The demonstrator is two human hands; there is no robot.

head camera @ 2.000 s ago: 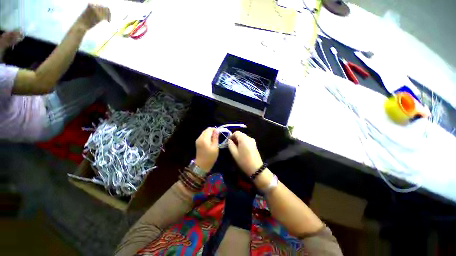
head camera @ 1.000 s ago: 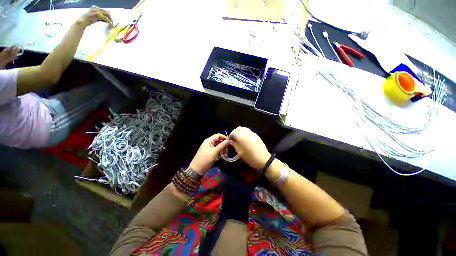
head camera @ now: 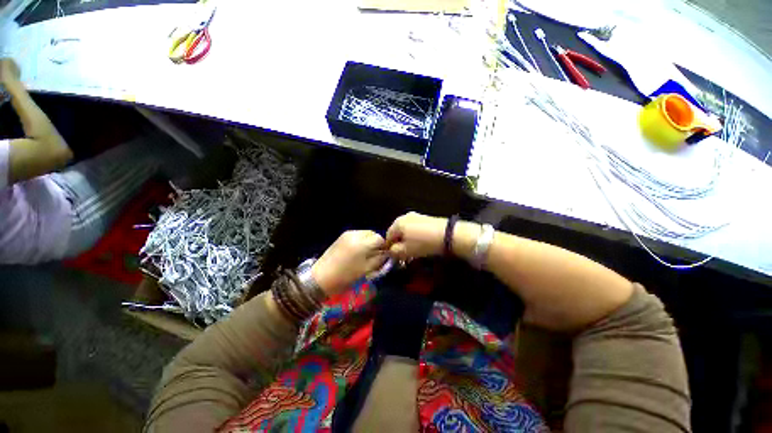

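A small white cable coil [head camera: 386,267] shows just below my hands, mostly hidden by the fingers. My left hand [head camera: 355,255] holds it with the fingers closed. My right hand [head camera: 415,237] touches my left hand at the top of the coil, its fingertips pinched together over it. A tie cannot be made out between the fingers. The black tie box [head camera: 337,108] stands on the bench beyond my hands, with thin white twist ties [head camera: 385,112] inside.
A black smartphone [head camera: 454,135] lies beside the box. Loose cables [head camera: 631,182], a tape roll [head camera: 669,121] and red pliers [head camera: 579,68] lie right. Scissors [head camera: 192,45] lie left. A carton [head camera: 161,320] of finished coils [head camera: 203,254] is low left. A person's arm [head camera: 35,135] is far left.
The coil has gone from a clearly visible ring to mostly hidden under my fingers. My hands have closed together and my right elbow has swung outward. The other person's arm has moved left, away from the scissors.
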